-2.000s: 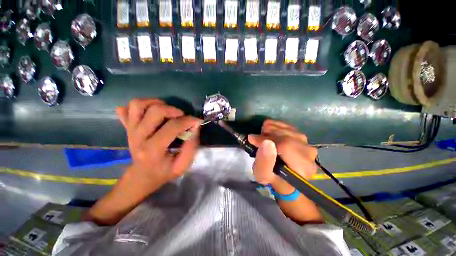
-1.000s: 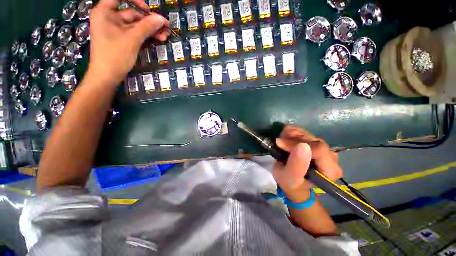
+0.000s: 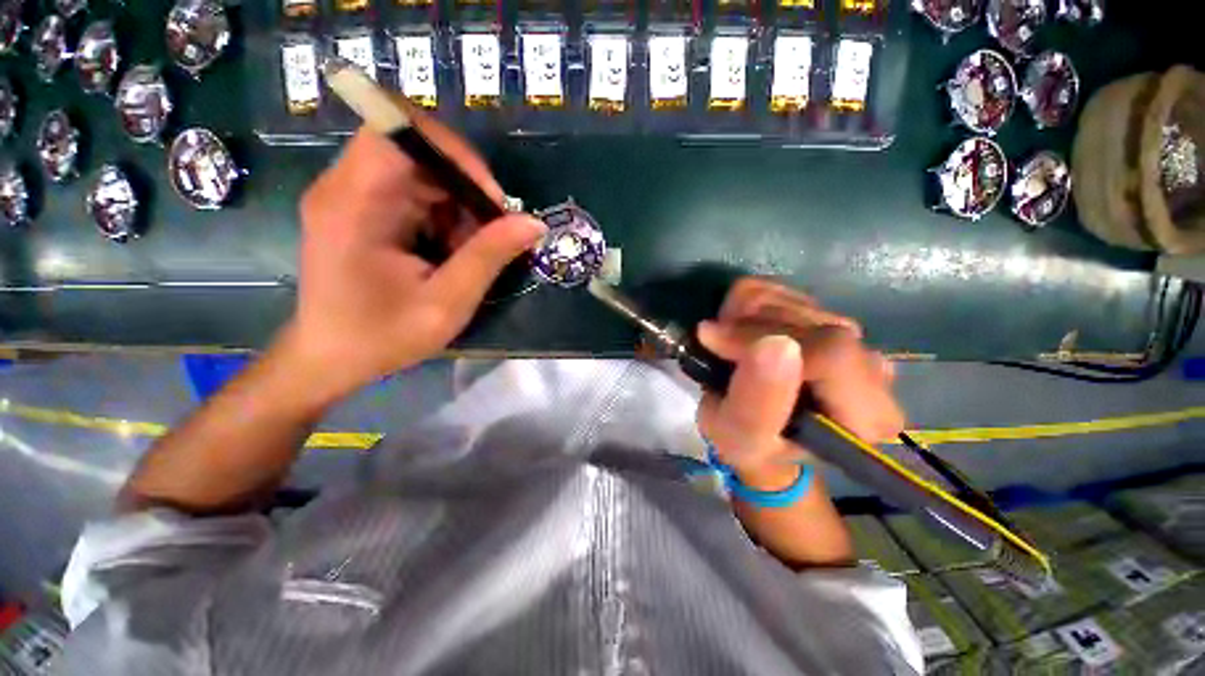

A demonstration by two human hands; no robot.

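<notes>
My left hand [image 3: 390, 244] holds a dark-shafted tool with a pale blunt rear end [image 3: 364, 95], tweezers or a slim brush. Its fingertips are at the left edge of the round circuit board assembly [image 3: 570, 246]; the tool's front end is hidden by the fingers. Something small shows by the fingertips, too blurred to name. My right hand [image 3: 786, 370] holds the black and yellow soldering iron [image 3: 866, 465]. The iron's tip is at the lower right rim of the disc; touching or just apart I cannot tell. A small pale pad [image 3: 611, 264] lies at the disc's right side.
A clear tray [image 3: 568, 139] with rows of battery cells lies at the back. Shiny discs stand left [image 3: 202, 168] and right [image 3: 974, 177]. A round tan holder [image 3: 1117, 159] with silvery scraps is far right. A solder strand [image 3: 99, 284] lies at left.
My left hand has come back from the battery tray to the disc, with its tool. The iron's tip has moved closer to the disc. The camera view has shifted.
</notes>
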